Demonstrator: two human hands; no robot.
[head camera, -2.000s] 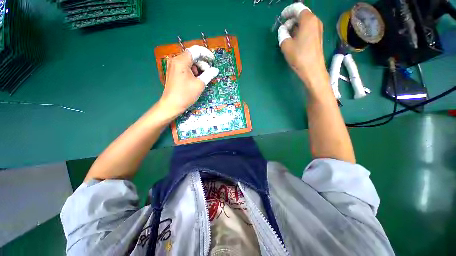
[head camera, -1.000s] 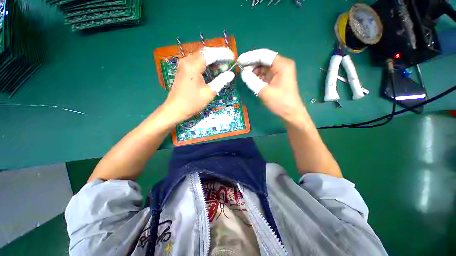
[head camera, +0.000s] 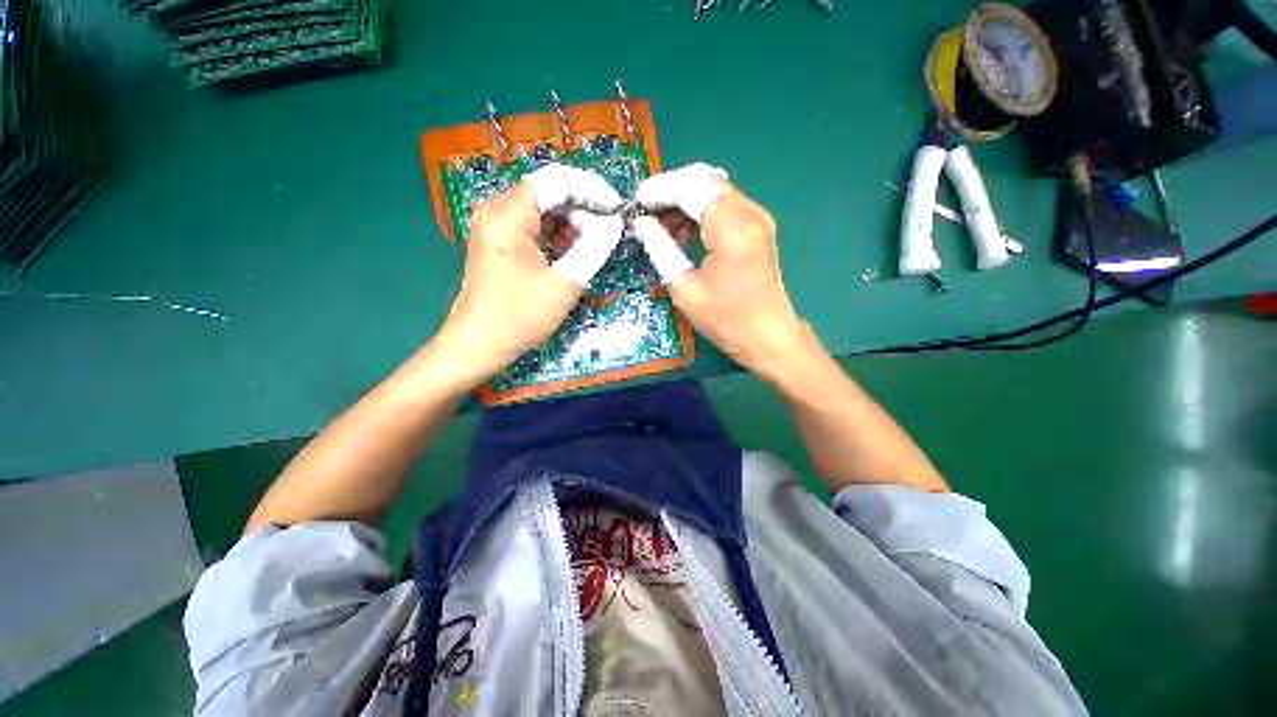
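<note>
A green circuit board panel (head camera: 595, 340) lies on an orange fixture (head camera: 445, 146) in front of me. Three silvery twisted coil parts (head camera: 559, 118) jut past its far edge. My left hand (head camera: 539, 259) and my right hand (head camera: 707, 252), with white finger cots, meet above the right part of the panel. Their fingertips pinch a small silvery piece (head camera: 629, 210) between them, likely a coil part; the fingers hide most of it. The hands cover the middle of the panel.
Stacked panels (head camera: 280, 42) stand at the far left. A solder reel (head camera: 1011, 60), white-handled cutters (head camera: 920, 210), a black box (head camera: 1127, 91) and a small lit black device (head camera: 1132, 252) are at the right. Black cables (head camera: 1036, 333) cross the near right edge. Loose coils lie at the top.
My right hand has come from the loose coils at the top to the panel and met my left hand. Both hands then moved slightly left and nearer to me, fingertips together.
</note>
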